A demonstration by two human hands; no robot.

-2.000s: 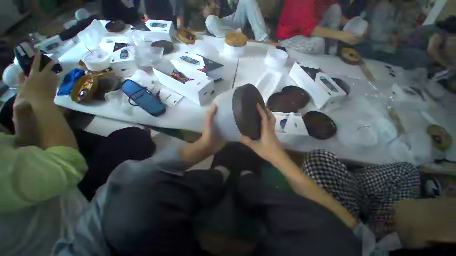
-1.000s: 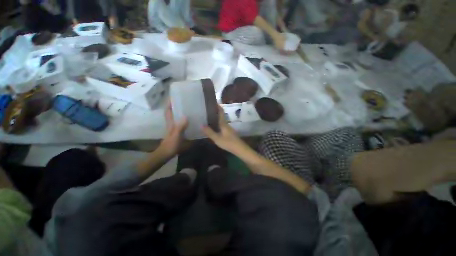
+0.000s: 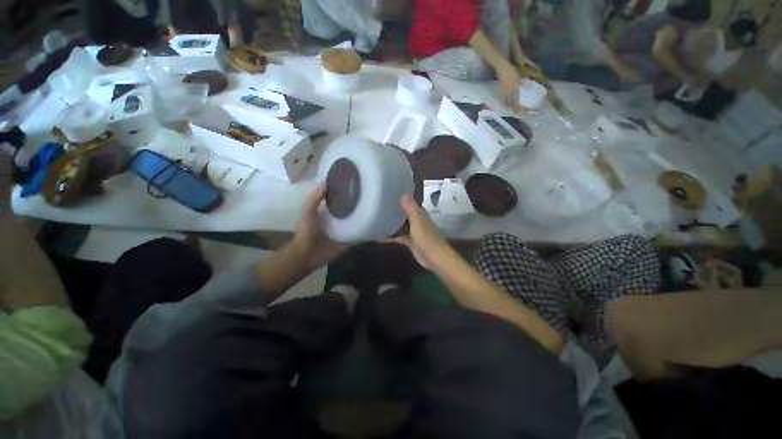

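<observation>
A frosted white drum (image 3: pixel 377 189) with a brown disc (image 3: pixel 343 189) set in its end is held up in front of the table's near edge. The disc end faces me and to the left. Its far end, towards the right, is mostly hidden. My left hand (image 3: pixel 310 233) grips the drum's lower left side. My right hand (image 3: pixel 422 236) grips its lower right side. Both hands are bare.
The white table (image 3: pixel 274 206) bears a blue pouch (image 3: pixel 177 180), an open white box (image 3: pixel 253 141), another white box (image 3: pixel 480 131), loose brown discs (image 3: pixel 490 195) and a tan unit (image 3: pixel 683 189). A neighbour's checked trousers (image 3: pixel 570 274) are at right; people sit across the table.
The drum has turned in my hands: its dark wide end faced right and showed before, and now the small disc end faces me. The camera view has also shifted.
</observation>
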